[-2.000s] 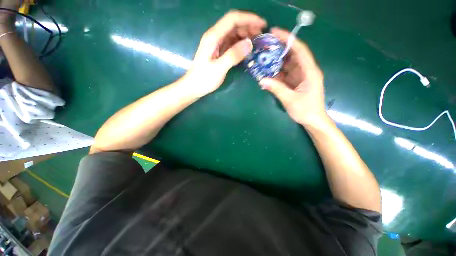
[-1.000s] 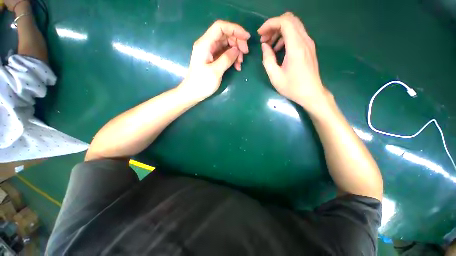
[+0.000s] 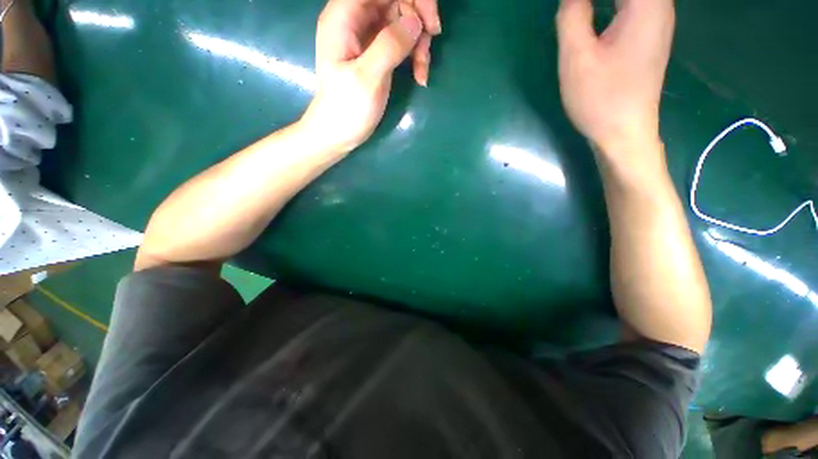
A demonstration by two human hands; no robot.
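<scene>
My left hand (image 3: 363, 58) is at the top, left of the middle, over the shiny green bench (image 3: 422, 224). Its fingers are curled with the thumb near the index finger, and the top is cut off by the picture's edge. I cannot tell whether something tiny is between the fingertips. My right hand (image 3: 619, 76) is further right, back of the hand up, well apart from the left. Its fingertips are cut off by the top edge, so what they do is hidden. No round circuit board shows.
A loose white cable (image 3: 697, 184) with a small plug lies curved on the bench at right. Another person's sleeve (image 3: 31, 121) and arm are at the left edge. Another person's arm (image 3: 791, 437) shows at lower right. Cardboard boxes (image 3: 58, 363) stand at lower left.
The blue round board seen in my hands two seconds ago is out of view. My hands have moved up and apart, the right one outward to the right.
</scene>
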